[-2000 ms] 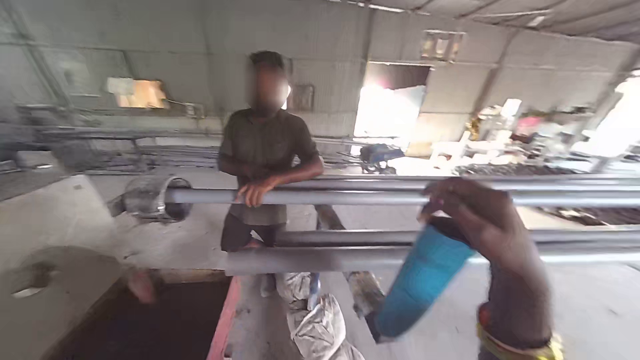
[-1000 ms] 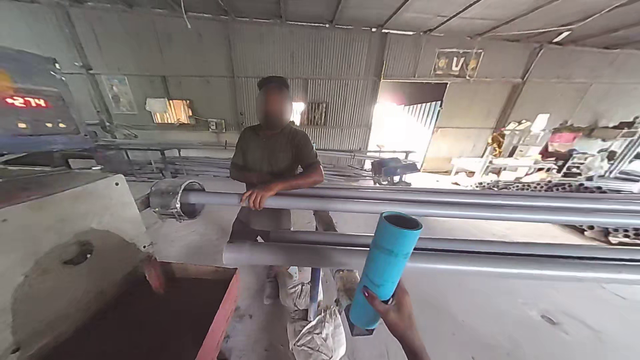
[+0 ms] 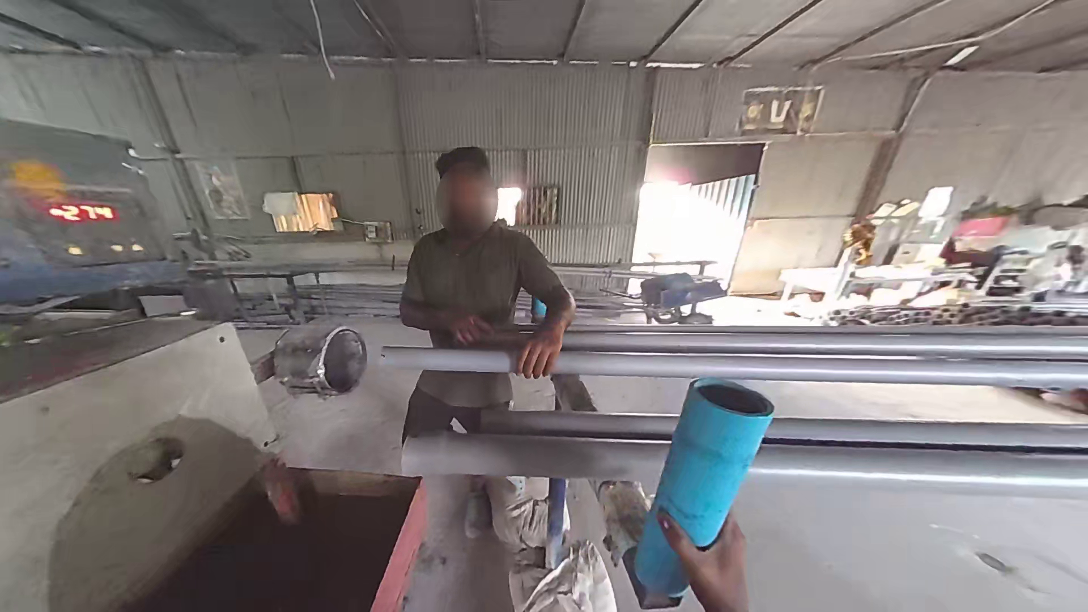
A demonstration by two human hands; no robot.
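At the lower right my right hand grips the lower part of a short blue plastic pipe. The pipe leans slightly to the right, with its open end up. Behind it, long grey pipes run across the view at two heights. My left hand is not in view. Across the pipes stands a co-worker, one hand resting on an upper grey pipe. A round metal cylinder with an open mouth faces that pipe's left end.
To the left are a pale machine housing with a round hole and a control panel with a lit display. A red-edged pit or bin lies below. Pale sacks lie under the pipes. Stacked pipes stand at the far right.
My right hand first held the blue pipe at its upper end from above; now it grips the lower part. The upper grey pipe's left end has moved right, away from the metal cylinder.
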